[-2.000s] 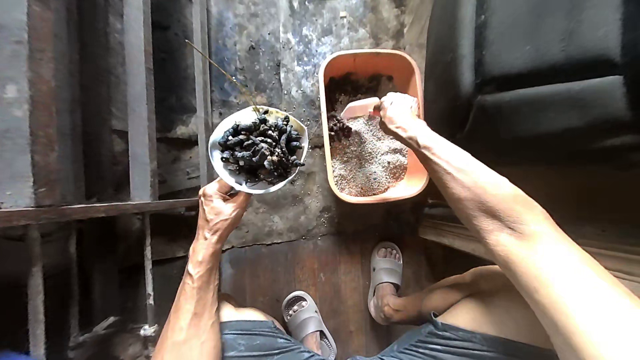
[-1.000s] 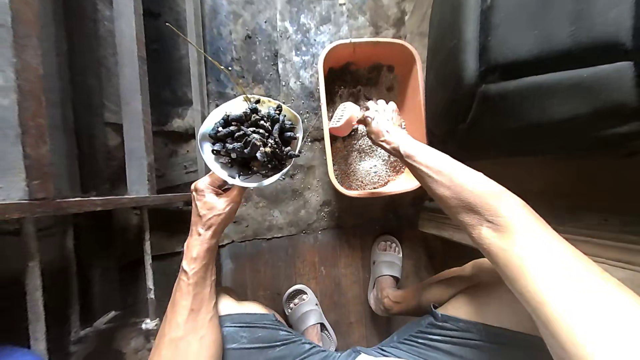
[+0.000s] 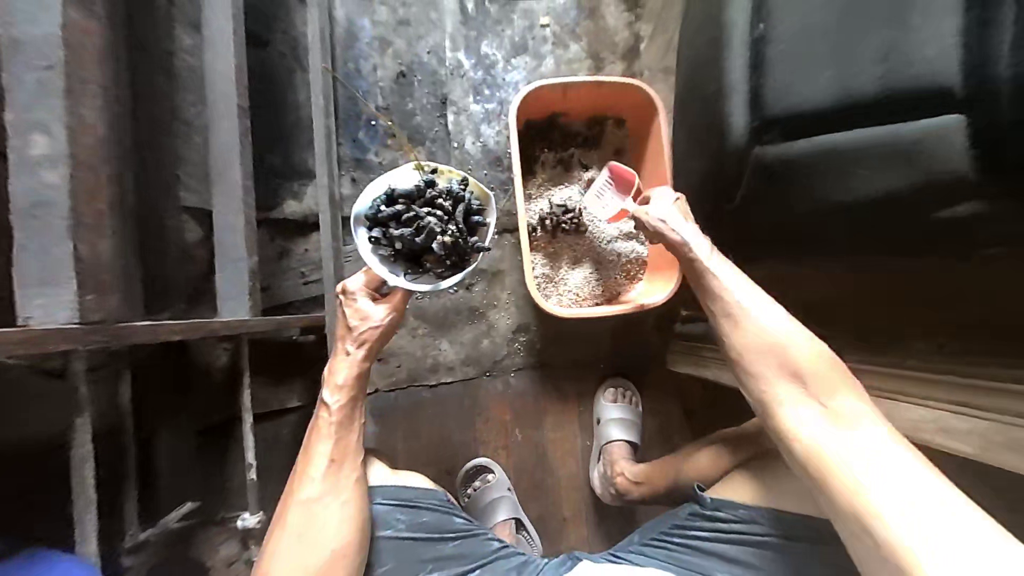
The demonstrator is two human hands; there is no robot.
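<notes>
My left hand [image 3: 370, 308] grips the near rim of a white bowl [image 3: 364, 256] heaped with dark clumps [image 3: 428, 224] that look like animal droppings. A thin stalk [image 3: 376, 116] sticks out past the bowl's far rim. To the right, an orange plastic litter tray [image 3: 600, 92] stands on the floor, holding pale grainy litter [image 3: 576, 276] with darker, damp-looking material at its far end. My right hand [image 3: 664, 220] holds the handle of a pink slotted scoop [image 3: 613, 190] over the litter. Several small dark clumps [image 3: 558, 218] lie in the tray left of the scoop.
Wooden slats [image 3: 228, 160] and a horizontal rail [image 3: 160, 334] stand on the left. A black padded seat [image 3: 864, 160] is at the upper right, with a wooden ledge [image 3: 944, 416] below it. My sandalled feet rest on brown flooring [image 3: 552, 448] near the tray. Crumbs dot the grey floor [image 3: 456, 336].
The scoop has shifted within the tray and turned, and now sits toward its right side. Dark clumps now show left of it. The bowl stays in my left hand.
</notes>
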